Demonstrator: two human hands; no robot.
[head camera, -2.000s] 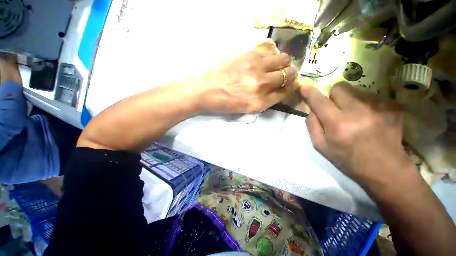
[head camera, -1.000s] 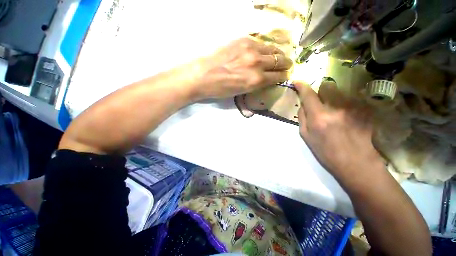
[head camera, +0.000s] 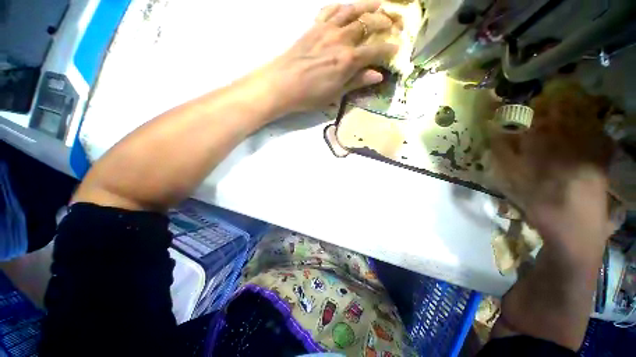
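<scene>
My left hand (head camera: 342, 59) lies palm down at the left of the needle area, fingers spread over pale fabric (head camera: 401, 31) behind the presser foot. Whether it grips the fabric is hidden. The presser foot area (head camera: 415, 75) is washed out by light. The metal bed plate (head camera: 390, 136) shows bare, with dark spots and a round hole. My right hand (head camera: 558, 153) is blurred, right of the white knurled knob (head camera: 514, 117). Its fingers are indistinct, and I cannot tell whether it holds anything. Pale fabric pieces (head camera: 512, 247) hang by the table edge below it.
The machine head (head camera: 460, 35) is at the top right. The white table's front edge (head camera: 390, 244) runs below the bed. A blue basket (head camera: 443, 314) and the cartoon-print apron (head camera: 328, 293) are below. A grey device (head camera: 54, 104) is at the left.
My right hand has moved right, from the bed in front of the needle to beyond the knob. My left hand has moved up and back, its fingers more spread. The front bed plate is uncovered.
</scene>
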